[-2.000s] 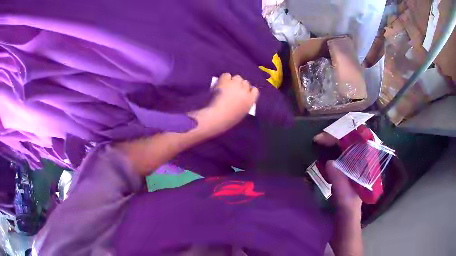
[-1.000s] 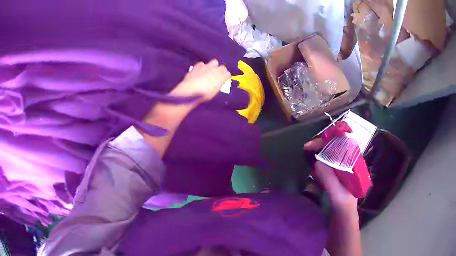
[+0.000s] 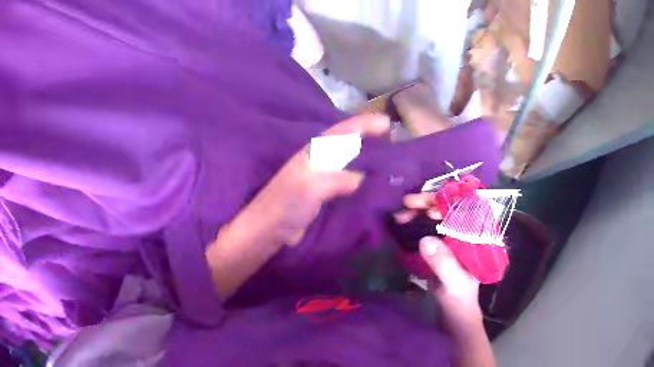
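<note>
My left hand [image 3: 287, 193] is at the centre, blurred, thumb and finger spread, with a white card or stack of hang tags [image 3: 335, 152] held in it. Purple garments [image 3: 107, 107] hang around its forearm and fill the left side. A purple cloth part [image 3: 459, 147] reaches right, close to the gun's tip; I cannot tell if they touch. My right hand [image 3: 441, 261] grips a red-pink tagging gun [image 3: 482, 259]. White plastic tag pins [image 3: 470, 218] fan over the gun, and a thin white tag [image 3: 452, 175] is at its tip.
A brown cardboard box [image 3: 391, 97] is mostly hidden behind the purple cloth. A dark bin [image 3: 527, 265] lies beside the gun hand. A slanting pole [image 3: 541, 82] and brown cardboard [image 3: 588, 43] are at the upper right. A purple apron with red print [image 3: 326, 305] is at the bottom.
Purple cloth now spreads right, over most of the box, and the yellow piece no longer shows. My left hand has opened somewhat and shows the white card. The gun has shifted slightly left.
</note>
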